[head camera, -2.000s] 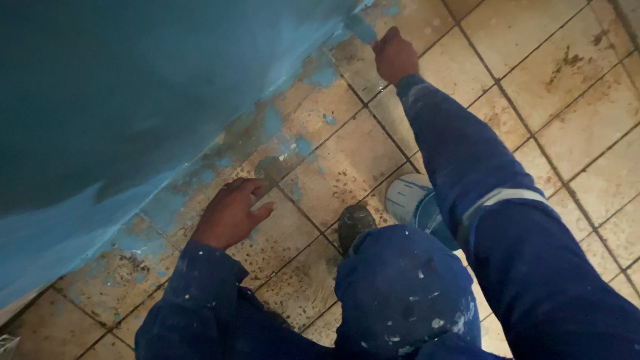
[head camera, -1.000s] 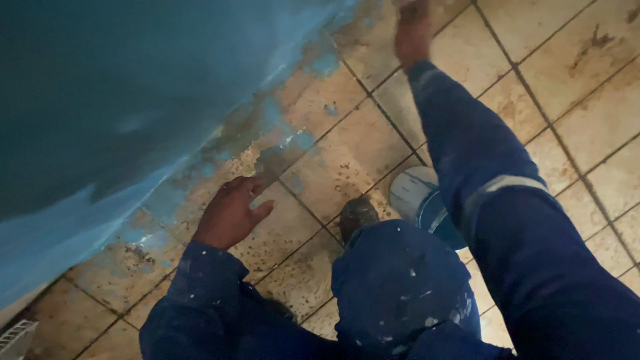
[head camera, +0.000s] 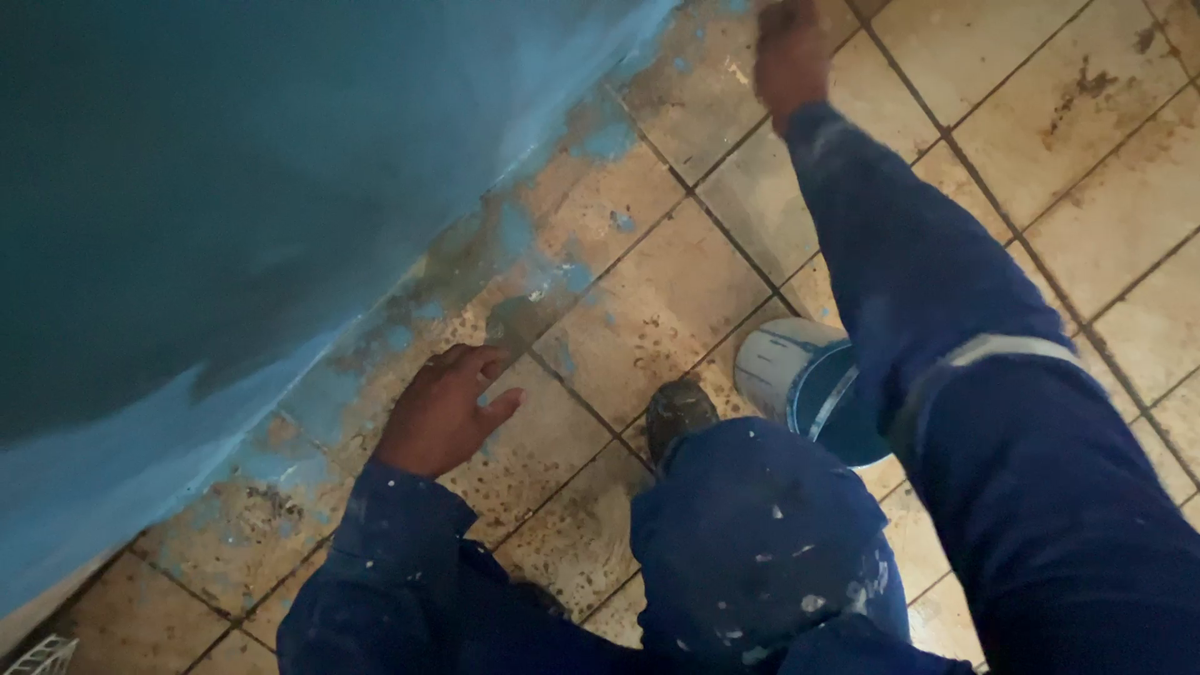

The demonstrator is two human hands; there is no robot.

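Note:
My left hand [head camera: 445,408] hangs over the floor tiles near the foot of the wall, thumb and fingers apart, holding nothing. At the top edge is my right hand [head camera: 792,56], blurred, with its fingers curled; whatever it may hold lies outside the view. The wall [head camera: 234,169] is painted dark blue, with a lighter blue band along its base. Blue paint spots and smears mark the beige floor tiles [head camera: 647,291] beside it. A paint bucket [head camera: 783,361] with blue inside stands by my right forearm, partly hidden by the sleeve.
A dark shoe [head camera: 680,412] shows beyond my bent knee [head camera: 759,534] in paint-spotted blue work trousers. A white wire rack or grid [head camera: 47,656] lies at the bottom left corner. Brown stains mark the tiles at the upper right.
Two seconds ago my right hand held a blue-covered brush or similar tool at the wall's base; the hand has since moved up to the frame's edge. My left hand has hardly moved.

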